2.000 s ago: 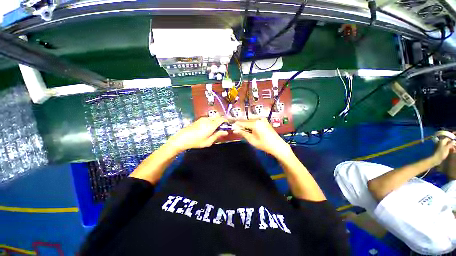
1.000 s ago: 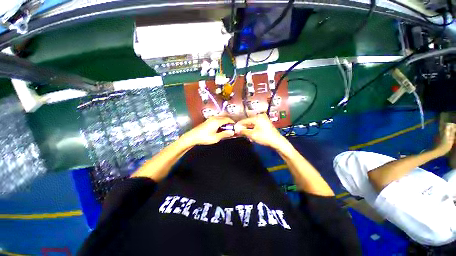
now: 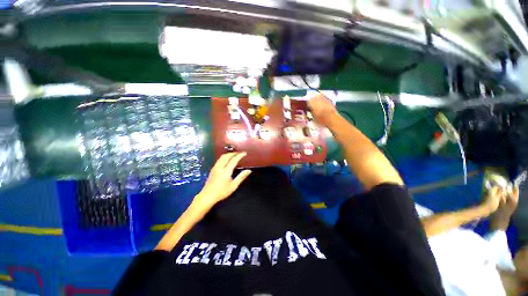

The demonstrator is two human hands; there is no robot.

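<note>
The red-brown test board (image 3: pixel 255 153) lies on the green bench in front of me, with white round sockets and metal fittings. My left hand (image 3: pixel 227 173) is at the board's lower left corner, fingers apart, with nothing seen in it. My right hand (image 3: pixel 319 106) reaches to the board's upper right, over a fitting there; its fingers are blurred and what they touch is unclear. A clear blister tray (image 3: pixel 142 141) lies left of the board.
A blue crate (image 3: pixel 69 222) with dark units stands below the bench edge at left. A white-grey box (image 3: pixel 214 51) and a monitor (image 3: pixel 304 55) stand behind the board. A person in white (image 3: pixel 472 254) is at right.
My hands were together over the board's front edge with a small dark unit between them. They have parted; the right has moved up and right, the left slightly down and left. The view is blurred.
</note>
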